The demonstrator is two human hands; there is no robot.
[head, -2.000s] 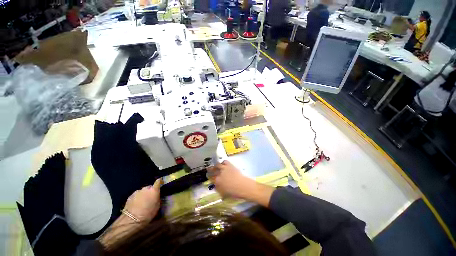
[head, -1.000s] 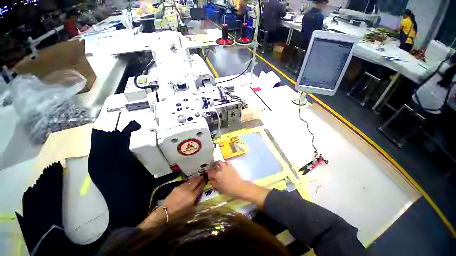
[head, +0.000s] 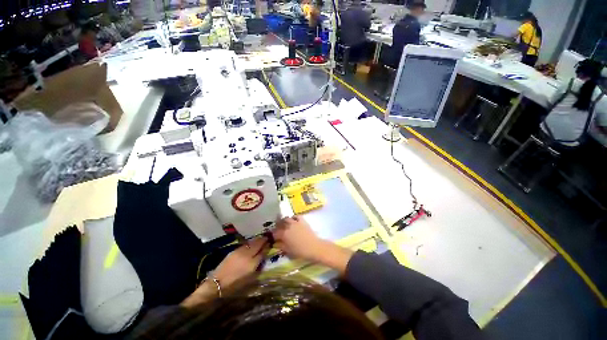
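Observation:
The white sewing machine head [head: 241, 192] with its round red logo stands in front of me. My right hand [head: 296, 238] is at the needle area under the head, fingers bent together. My left hand [head: 241, 260], with a bracelet at the wrist, meets it from the left. A small dark piece of fabric [head: 269, 243] shows between the fingertips of both hands. The fingers hide most of it and the presser foot. The stack of black cut pieces [head: 150, 232] lies left of the machine, and a second black stack [head: 50, 279] lies at the far left.
A yellow plate [head: 305, 198] and grey-blue plate [head: 341, 206] lie right of the needle. Red-handled snips [head: 412, 218] lie on the right table below the upright screen [head: 422, 86]. A plastic bag [head: 66, 153] and cardboard box [head: 73, 96] are far left. People work behind.
Two seconds ago my left hand was farther left on a long black strip; it has moved right to meet my right hand. Since one second ago the hands look nearly unchanged; the view has shifted slightly.

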